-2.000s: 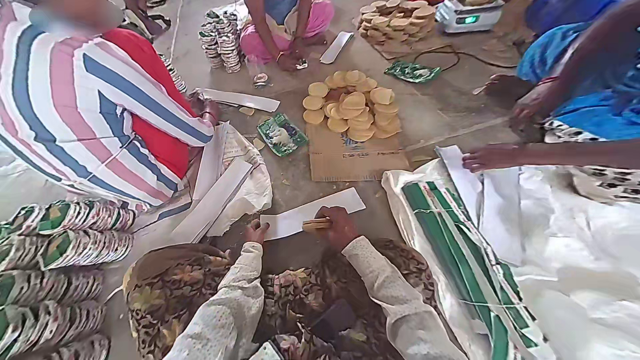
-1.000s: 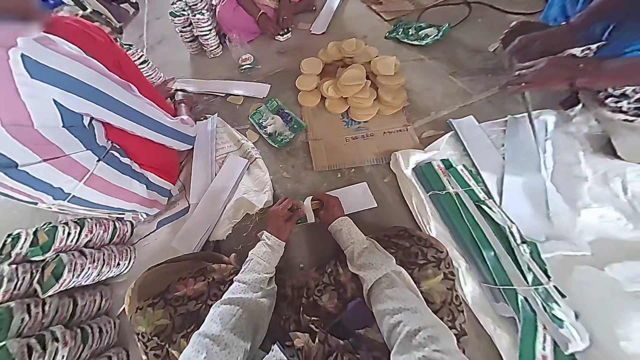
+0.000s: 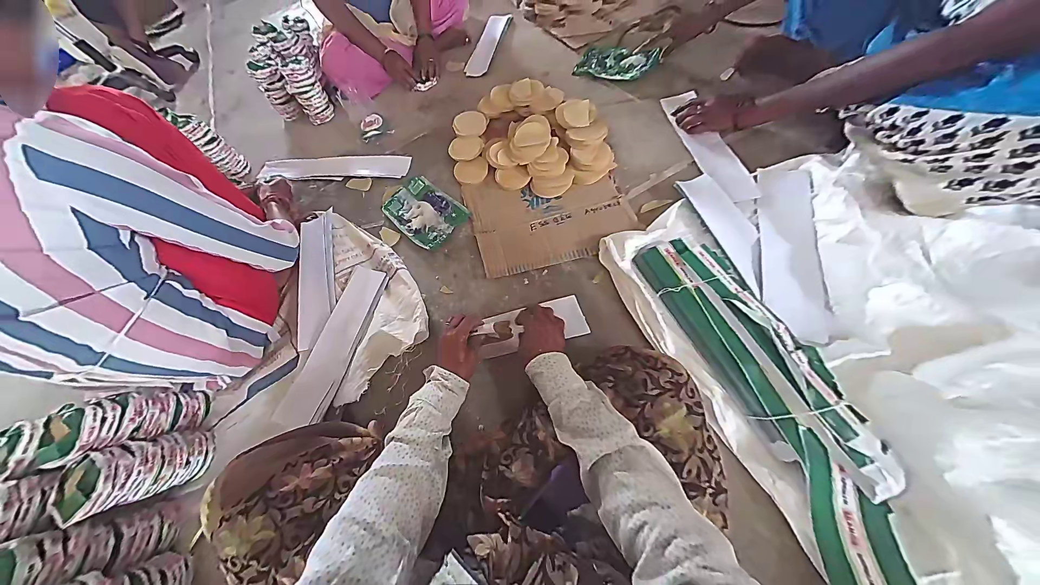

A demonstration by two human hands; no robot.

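Observation:
A white paper strip [image 3: 571, 315] lies across the floor in front of my lap, with a small brown piece [image 3: 502, 330] at its middle, between my hands. My left hand [image 3: 460, 348] grips the strip's left end. My right hand [image 3: 541, 333] presses on the strip just right of the brown piece, its fingers curled down; what is under them is hidden. Beyond the strip, many round tan discs [image 3: 532, 138] are heaped on a flat cardboard piece [image 3: 552, 236]. An open green packet with white stuff [image 3: 426, 213] lies left of the cardboard.
Bundled green printed strips [image 3: 731, 341] and white strips [image 3: 792, 252] lie on white sacking at right. More white strips [image 3: 333, 349] are at left, near rows of rolled green-and-white pieces [image 3: 134, 463]. Other people sit left, ahead and right; one person's hand [image 3: 715, 114] touches a strip.
One second ago my hands were close together, holding a small piece upright over the strip; now they are farther apart on the strip. The person at right has lowered a hand onto a white strip.

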